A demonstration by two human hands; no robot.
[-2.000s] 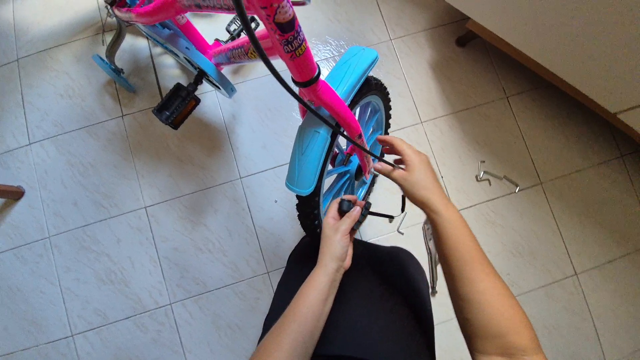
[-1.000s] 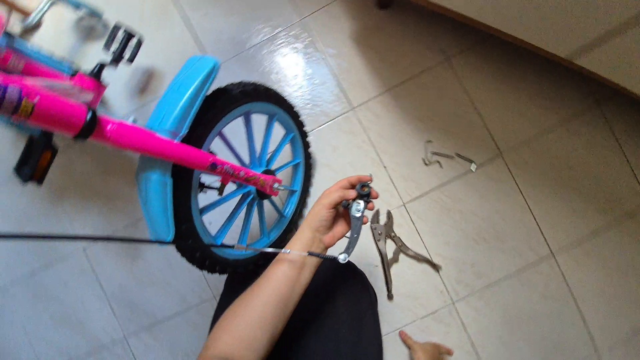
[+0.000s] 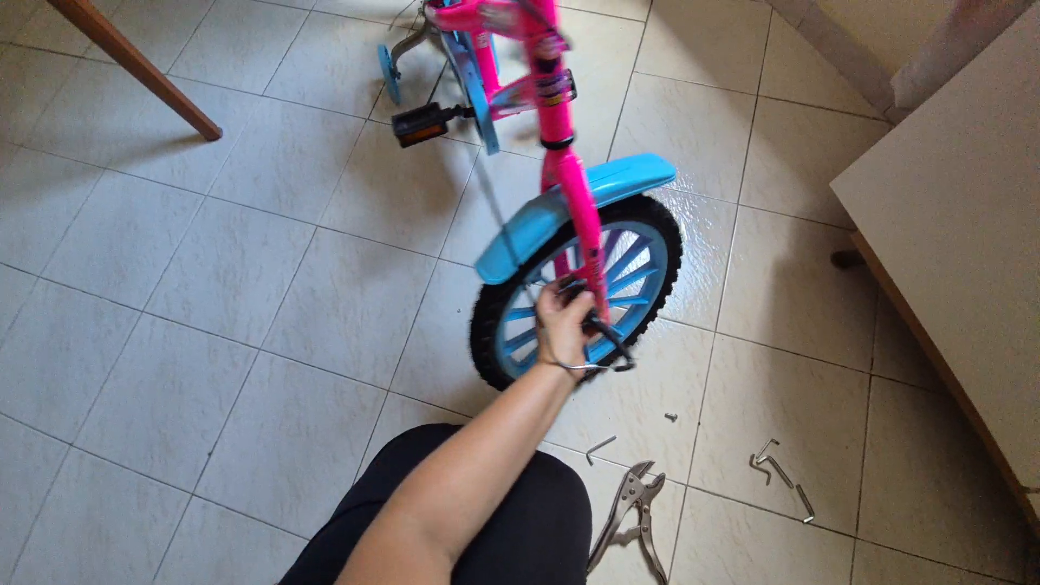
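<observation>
My left hand (image 3: 565,317) is closed around a black bicycle brake part (image 3: 609,337) with a cable, held in front of the front wheel (image 3: 666,244) near the lower end of the pink fork (image 3: 581,195). The part's black arm sticks out to the right of my fingers, and a thin cable (image 3: 585,367) passes by my wrist. The wheel has blue spokes and a black knobby tyre; a blue mudguard (image 3: 528,236) sits over it. My right hand is out of view. My fingers hide some of the brake part.
Locking pliers (image 3: 630,520) lie on the tiled floor beside my knee, with a hex key (image 3: 601,448) and a small bolt (image 3: 670,417) close by. Several more hex keys (image 3: 780,470) lie further right. A cabinet (image 3: 959,211) stands at the right, a wooden leg (image 3: 146,69) at upper left.
My left hand has moved with the brake part from beside the wheel to in front of it. My right hand, partly seen at the lower edge a second ago, has left view. The view has swung.
</observation>
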